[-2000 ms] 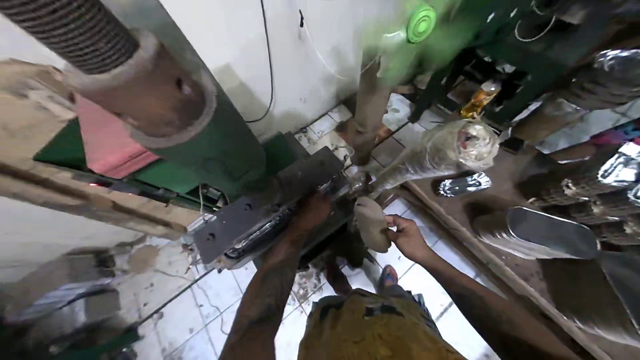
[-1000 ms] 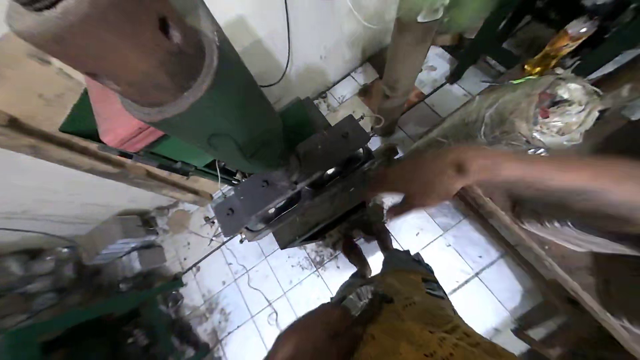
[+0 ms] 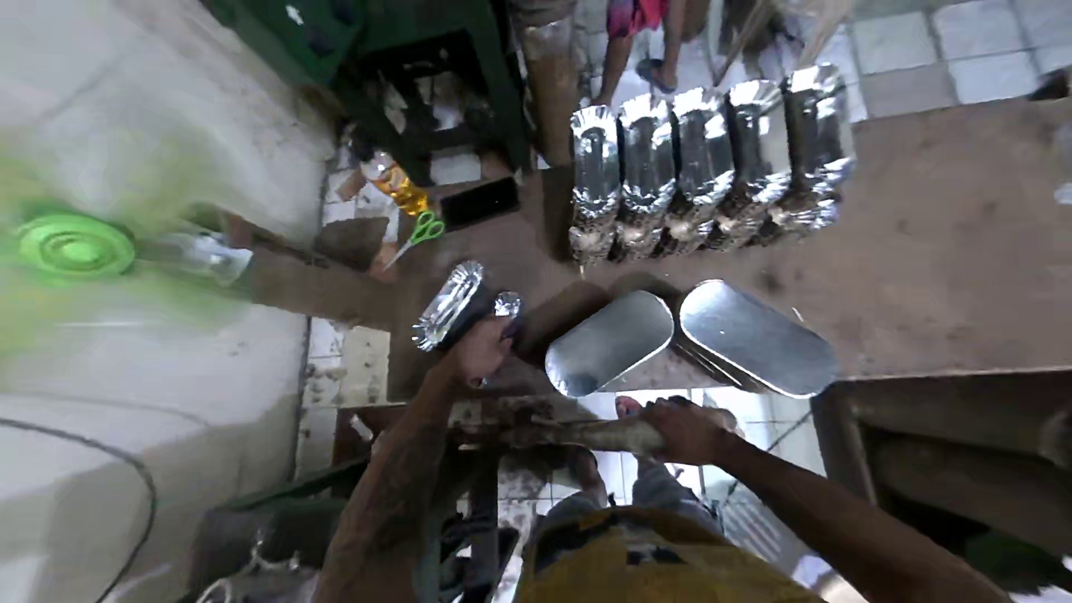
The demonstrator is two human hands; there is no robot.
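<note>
My left hand [image 3: 484,350] is closed around a small foil tray [image 3: 507,305] at the left end of the brown table. Beside it lies a silver foil tray [image 3: 450,305] with crimped edges. My right hand [image 3: 687,429] is wrapped around the end of a long pole-like lever [image 3: 607,436], just in front of the table edge. Two stacks of flat oval sheets, one [image 3: 610,343] nearer the left hand and one [image 3: 758,339] to its right, stand on the table. Behind them are several stacks of shiny foil trays [image 3: 703,155].
Green-handled scissors [image 3: 425,228], a black phone [image 3: 480,203] and a bottle of yellow liquid [image 3: 400,188] are by the table's far left corner. A fan [image 3: 75,245] is at the left. Another person's legs [image 3: 641,46] show beyond the table [image 3: 946,251].
The view has swung right from the press to the table. My right hand, which held an oval sheet two seconds ago, is on the lever; my left hand has left the press for the foil tray.
</note>
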